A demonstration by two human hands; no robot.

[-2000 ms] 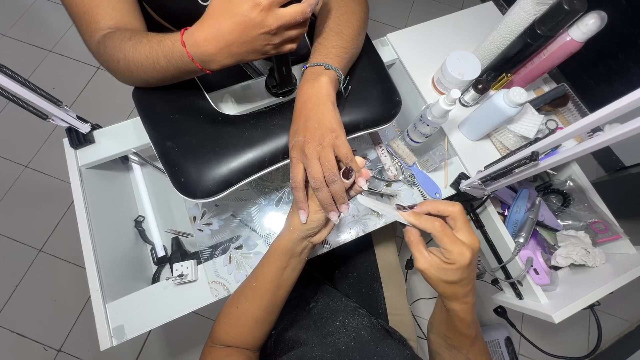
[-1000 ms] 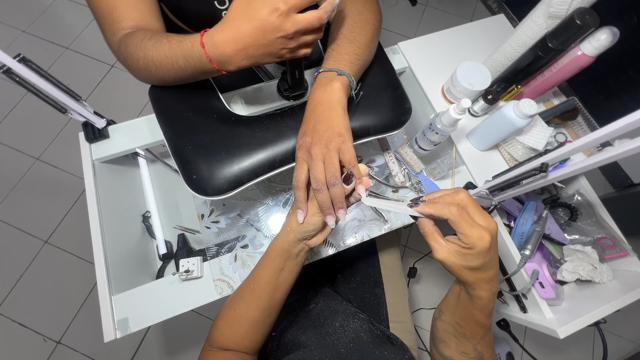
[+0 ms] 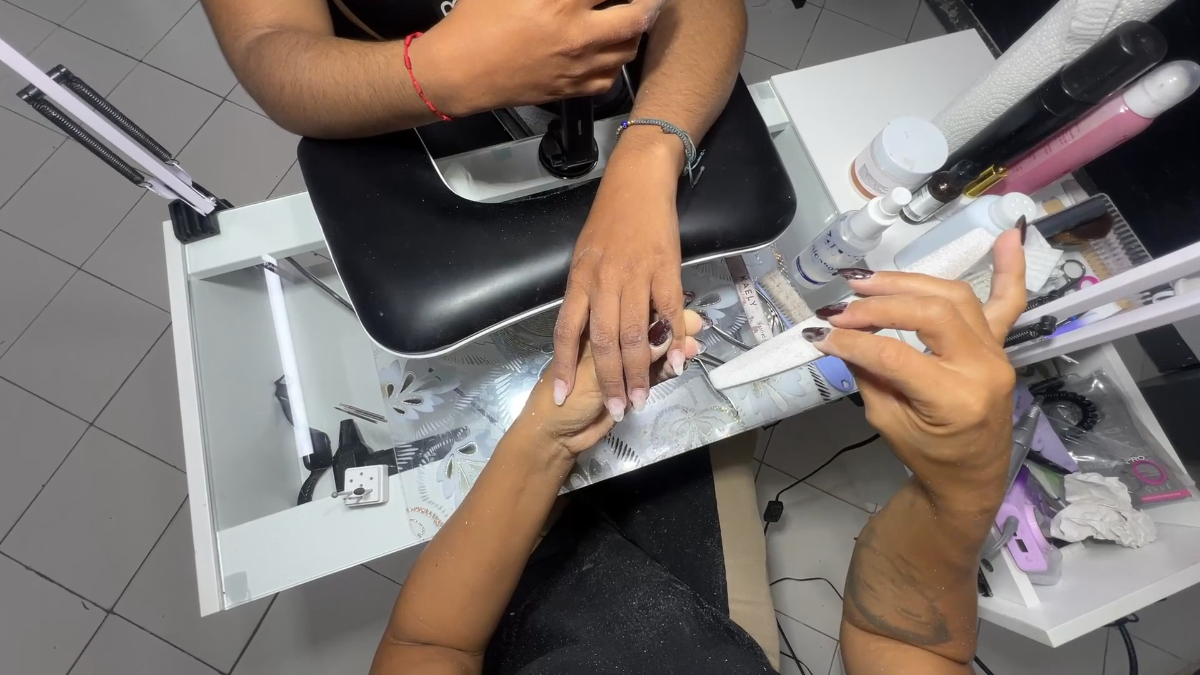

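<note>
My left hand (image 3: 574, 403) is closed around the fingers of another person's hand (image 3: 626, 281), mostly hidden beneath it; my thumb with a dark nail shows between that person's fingers. The person's light-tipped nails point toward me. Between the thumb and fingers of my right hand (image 3: 923, 347) is a white nail file (image 3: 764, 361), its end a little right of the held hand and not touching the nails. The person's wrist rests on a black padded armrest (image 3: 525, 253). Their other hand (image 3: 534, 52), with a red string bracelet at the wrist, is above the armrest.
A glass-topped white table (image 3: 281, 553) lies below. To the right stand a spray bottle (image 3: 839, 246), a white jar (image 3: 898, 157) and a pink can (image 3: 1087, 131). An open drawer (image 3: 1069, 609) holds crumpled tissue (image 3: 1104, 511) and tools. A lamp arm (image 3: 112, 131) rises at left.
My right hand has lifted and opened out its upper fingers, and the file has moved back from the person's fingertips. My left hand keeps its hold. The view has shifted.
</note>
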